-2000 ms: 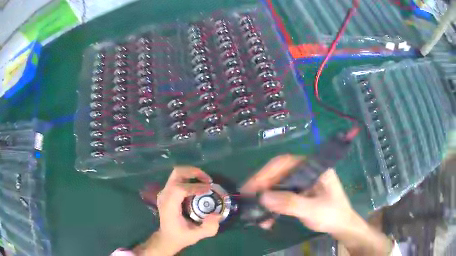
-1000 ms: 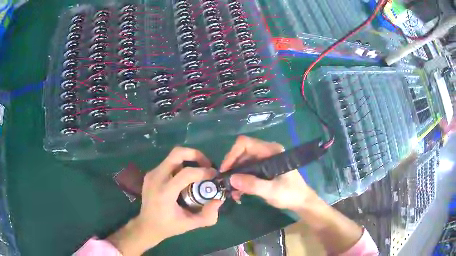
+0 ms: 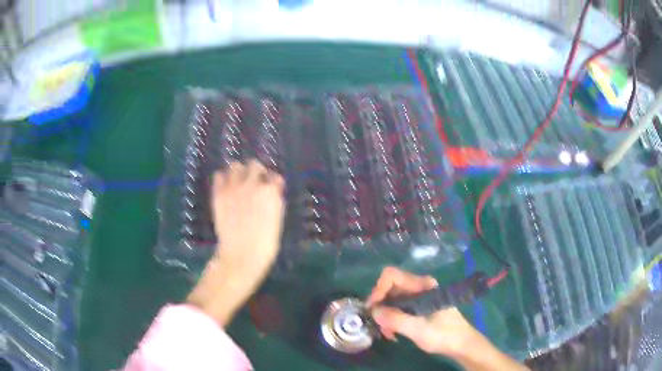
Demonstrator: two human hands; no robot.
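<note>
The round fixture (image 3: 350,325) stands on the green mat at lower centre, with a pale ringed centre. My right hand (image 3: 417,315) grips the black corded hand tool (image 3: 443,296), its front end at the fixture's right edge. My left hand (image 3: 248,199) is over the main blister tray (image 3: 363,255), fingertips among the rows of wired round parts (image 3: 356,187). Blur and the back of the hand hide whether its fingers hold a part.
A side blister tray (image 3: 581,253) lies at right, another (image 3: 36,253) at left. The red cable (image 3: 480,206) runs up to the upper right. A dark reddish-brown piece (image 3: 267,313) lies left of the fixture. A blue bin with papers (image 3: 62,87) is at upper left.
My left hand has left the fixture and moved up and left onto the main tray. My right hand still holds the tool beside the fixture. The camera view has shifted.
</note>
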